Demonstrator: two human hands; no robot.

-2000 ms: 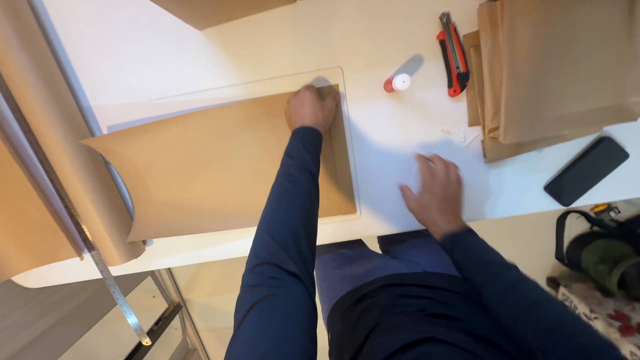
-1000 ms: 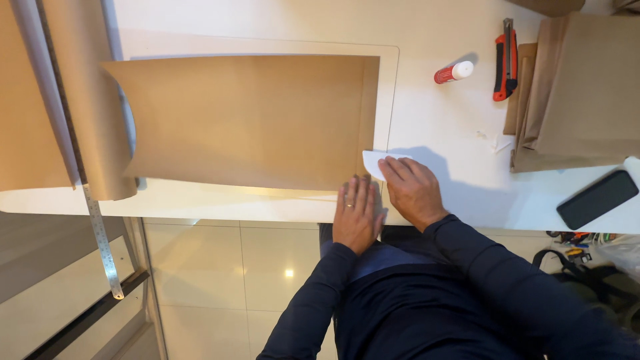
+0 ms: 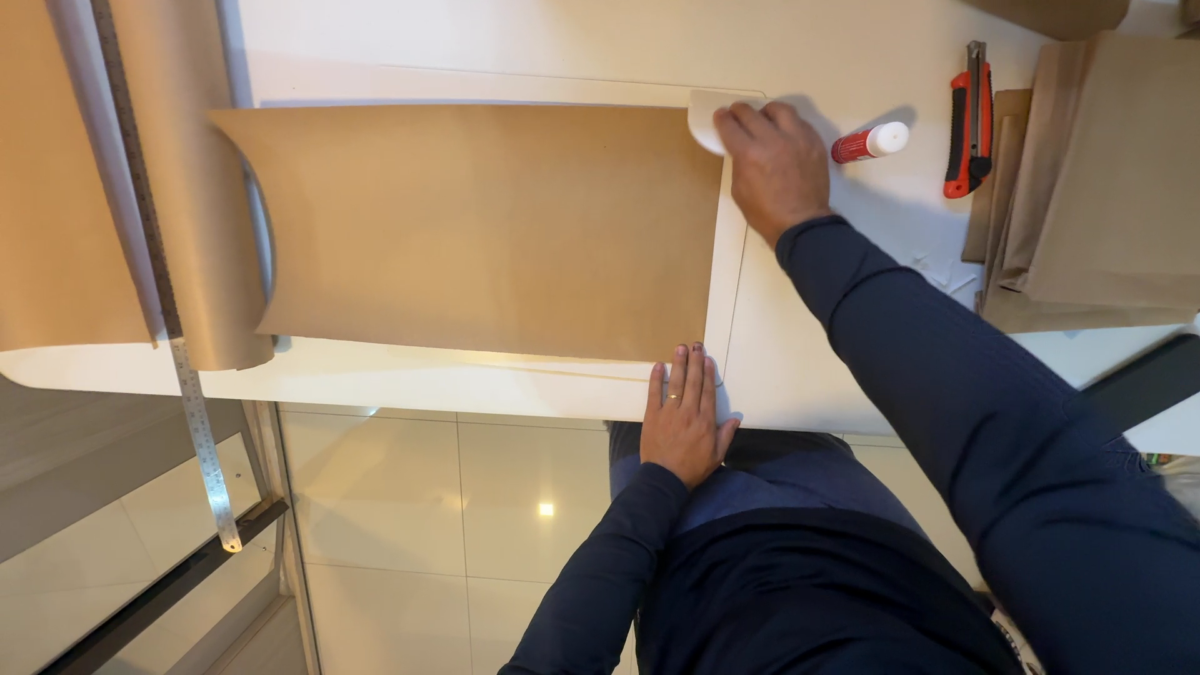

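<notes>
A sheet of brown kraft paper (image 3: 487,225) lies on a thin clear mat (image 3: 729,281) on the white table, its left end curling up. My right hand (image 3: 776,169) grips a white, round-edged flat scraper (image 3: 705,120) at the sheet's top right corner. My left hand (image 3: 686,412) lies flat, fingers together, with its fingertips at the sheet's bottom right corner; it grasps nothing. Right of my right hand lies a red glue stick (image 3: 858,144) with a white cap.
A red and black utility knife (image 3: 969,122) lies beside stacked brown paper bags (image 3: 1116,178) at the right, with a black phone (image 3: 1144,375) below them. Rolled kraft paper (image 3: 192,187) and a steel ruler (image 3: 204,441) are at the left; the ruler overhangs the table edge (image 3: 422,408).
My right hand, empty two seconds ago, has taken the white scraper and moved it from the sheet's lower right corner to the upper one. My left hand has come down from the sheet's upper right.
</notes>
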